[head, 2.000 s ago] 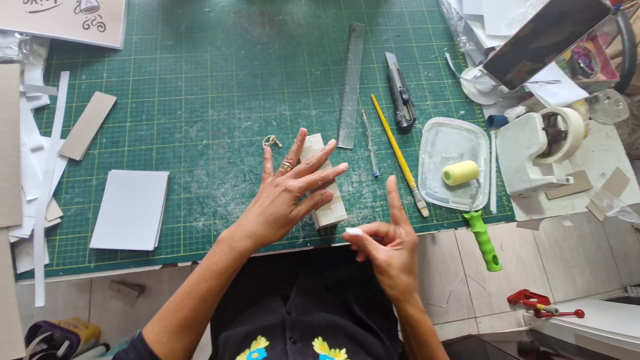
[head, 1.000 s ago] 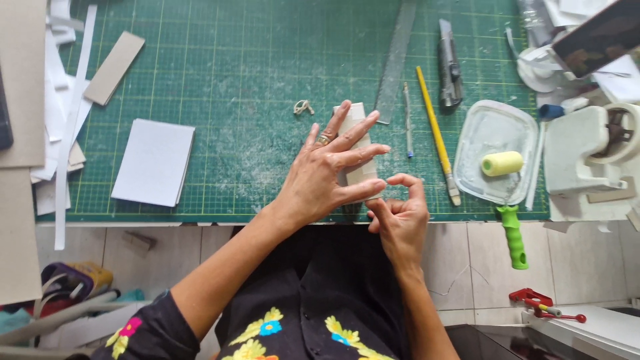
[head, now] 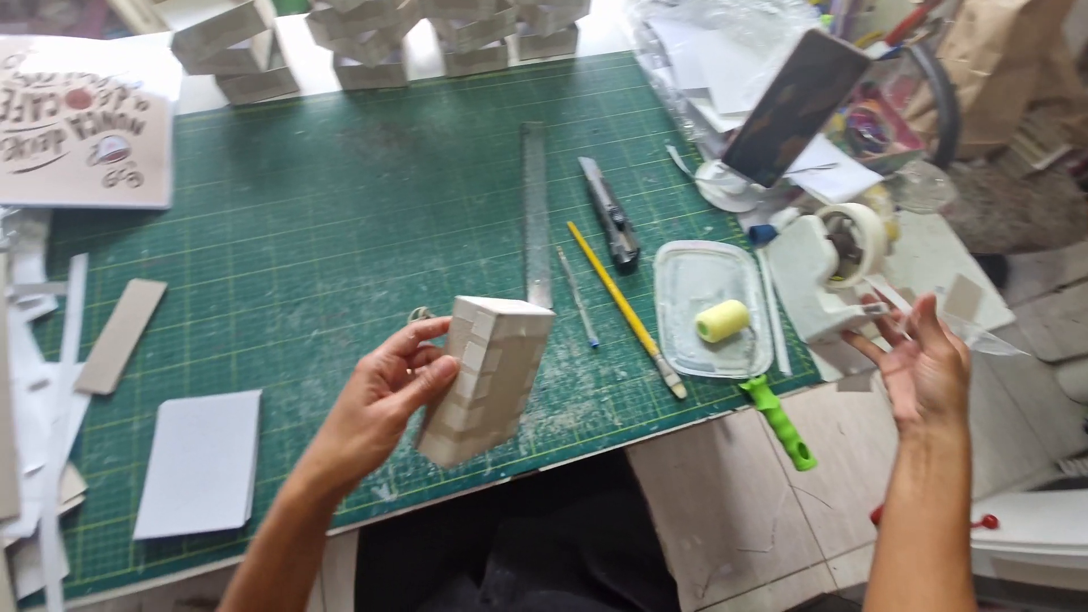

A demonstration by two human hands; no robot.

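My left hand [head: 387, 404] grips a small chipboard box [head: 501, 374] by its left edge, thumb and fingers on its taped side. The box is tilted above the green cutting mat [head: 365, 221], with strips of tape across its faces. At the right, my right hand [head: 922, 357] is at the front of a white tape dispenser [head: 803, 276], its fingers at a strip of whitish tape [head: 888, 293] that runs from the roll [head: 854, 242]. Fine contact between fingertips and tape is blurred.
Near the box lie a ruler [head: 535, 212], a utility knife [head: 610, 212], a yellow brush [head: 625, 302] and a pen [head: 578, 297]. A foam roller [head: 721, 320] rests on a plastic lid [head: 671, 340]. White cards [head: 200, 467] lie left; chipboard boxes [head: 365, 72] stand behind.
My left hand has lifted the box, which it was pressing near the mat's front edge. My right hand has moved from beside the box to the tape dispenser. The view has shifted.
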